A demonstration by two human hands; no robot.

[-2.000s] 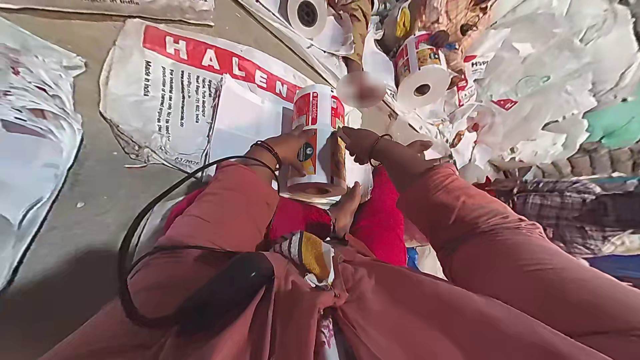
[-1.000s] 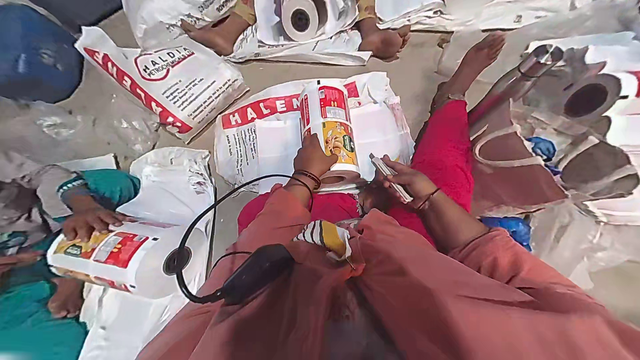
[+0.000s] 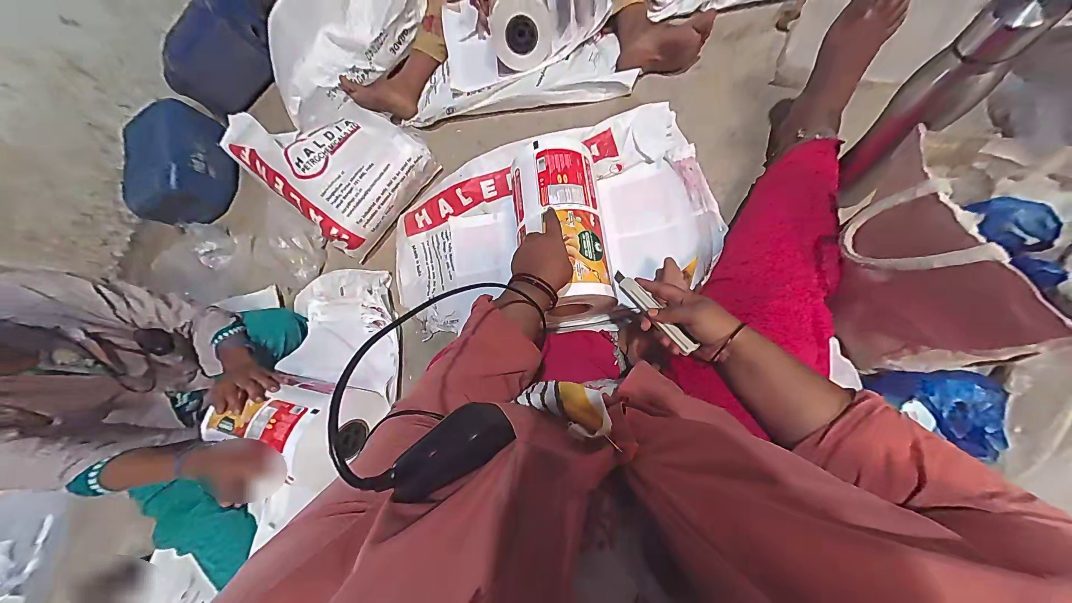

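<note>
A roll of printed plastic film (image 3: pixel 565 177), red, white and yellow, lies lengthwise on a flattened white woven sack (image 3: pixel 456 243) between my legs. My left hand (image 3: pixel 544 255) rests on the roll's printed face, one finger extended along it. In my right hand (image 3: pixel 691 314) is a pale-handled cutter (image 3: pixel 657 314), held slantwise just right of the roll's near end, its dark tip toward the roll. The core opening shows at that near end.
At the left a co-worker's hands touch another printed roll (image 3: pixel 280 423). Ahead, a person's feet flank a white roll (image 3: pixel 521 35). Blue plastic cans (image 3: pixel 180 161) and a printed sack (image 3: pixel 335 180) stand front left. A brown sheet (image 3: pixel 913 285) and blue plastic bags (image 3: pixel 950 406) lie right.
The right hand, on the roll two seconds ago, is now off it and holds the cutter, as it did one second ago. The view has swung noticeably.
</note>
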